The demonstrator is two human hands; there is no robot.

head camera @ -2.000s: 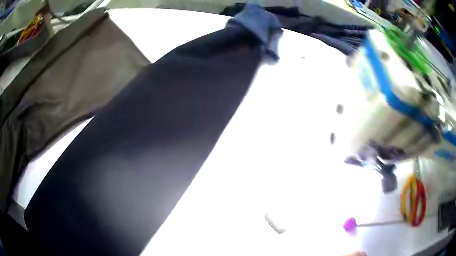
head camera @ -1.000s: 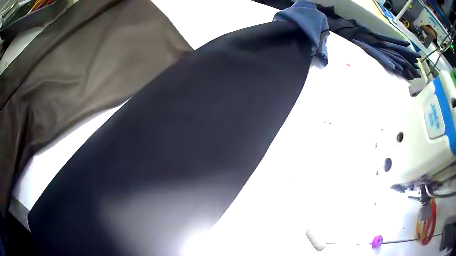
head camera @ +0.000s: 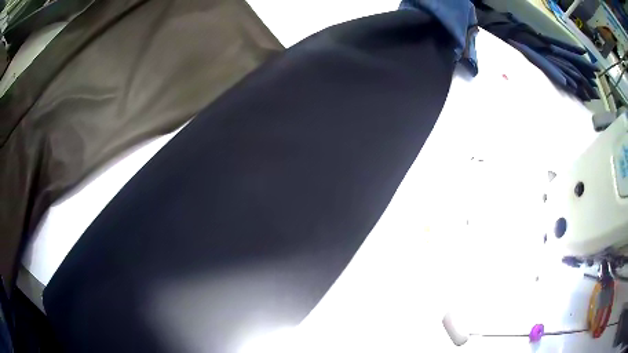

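Note:
No hand shows in the head view now. A long navy-black panel (head camera: 255, 179) with curved edges lies flat on the white table (head camera: 406, 276), with a bright glare near its lower end. A mid-blue fabric part (head camera: 451, 24) is folded at its upper right end. A brown panel (head camera: 138, 83) lies creased at the left, beside the dark panel. The white sewing machine head (head camera: 595, 200) is cut off by the right edge, with small metal parts beneath it.
Scissors with orange and red handles (head camera: 601, 303) are below the machine head. A purple bead (head camera: 536, 332) sits on a thin rod next to a small grey lever (head camera: 454, 329). Dark blue fabric pieces (head camera: 551, 58) lie at the upper right. Small scraps dot the table.
The view has turned, so the machine sits farther right and is more cut off. A blurred fingertip at the bottom edge two seconds ago is gone. The panels lie as before.

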